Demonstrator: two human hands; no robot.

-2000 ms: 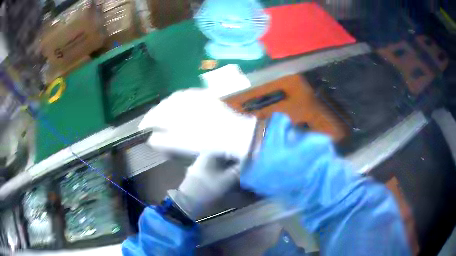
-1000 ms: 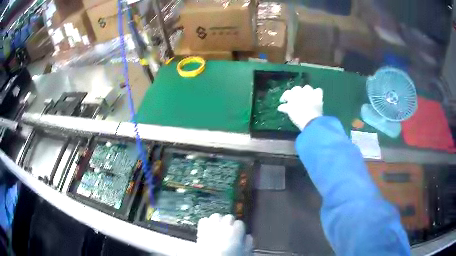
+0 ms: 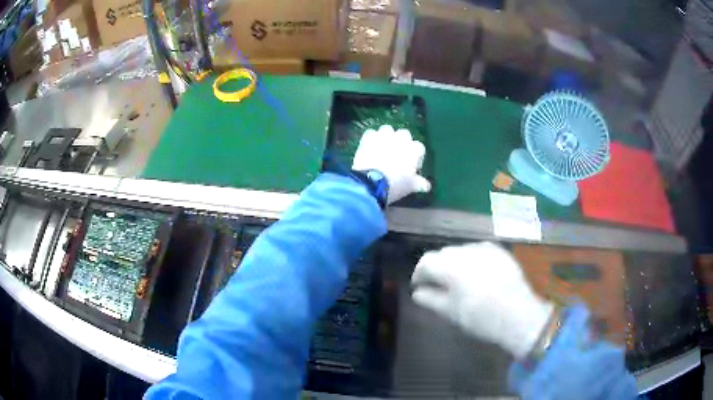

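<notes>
The black parts tray (image 3: 338, 129) lies on the green mat with small green parts heaped in it. My left hand (image 3: 392, 162), white-gloved with a dark strap at the wrist, is over the tray's front part; its fingertips are among or above the parts, and any part in it is hidden. My right hand (image 3: 477, 291), white-gloved, is above the line to the right of the boards, fingers curled and blurred; I cannot tell if it holds something. A green circuit board (image 3: 341, 332) in a dark carrier is partly covered by my left sleeve.
Another carrier with green boards (image 3: 109, 258) is on the line at left. An orange-brown plate (image 3: 578, 275) lies on the line at right. A light blue fan (image 3: 566, 141), a red sheet (image 3: 625, 183), a white note (image 3: 515, 216) and a yellow tape ring (image 3: 234, 84) are on the bench.
My right hand has left the tray and come back over the line. My left hand has moved from the board's near edge up to the tray. The view has shifted to the right.
</notes>
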